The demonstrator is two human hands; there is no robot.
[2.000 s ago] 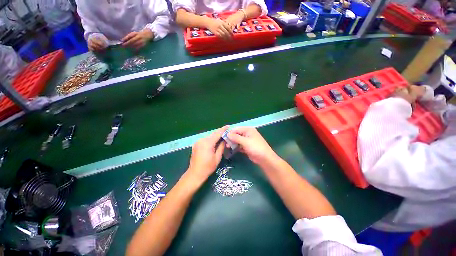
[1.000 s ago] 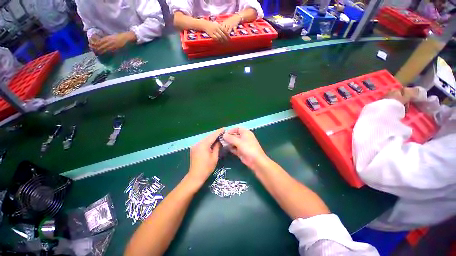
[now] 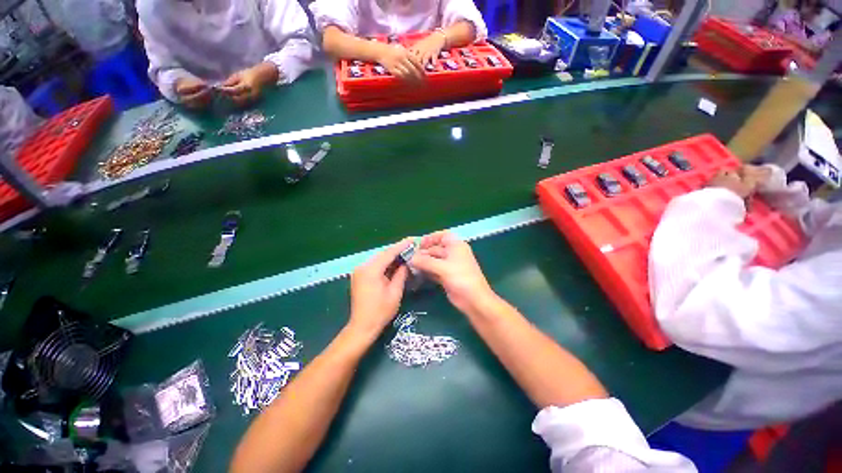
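A small watch [image 3: 407,253] with a dark case and silver-grey parts is between my two hands, over the bench near the belt's edge rail. My left hand [image 3: 377,288] grips it from the left. My right hand [image 3: 450,268] is at its right side with thumb and fingers pinched together; what lies between those fingertips is too small to tell. A heap of fine silver parts [image 3: 422,347] lies on the bench below my hands. A heap of brighter flat silver pieces [image 3: 262,368] lies left of it, beside my left forearm.
A red tray [image 3: 605,248] with watch heads lies at the right, under a person's arm. The green belt [image 3: 388,171] carries several watches. A black fan [image 3: 69,356] and parts bags [image 3: 180,399] are at the lower left. People sit across the belt.
The watch is turned between my hands and its case shows more now. The watches on the belt have shifted slightly right. The person across at the left has brought their hands apart a little.
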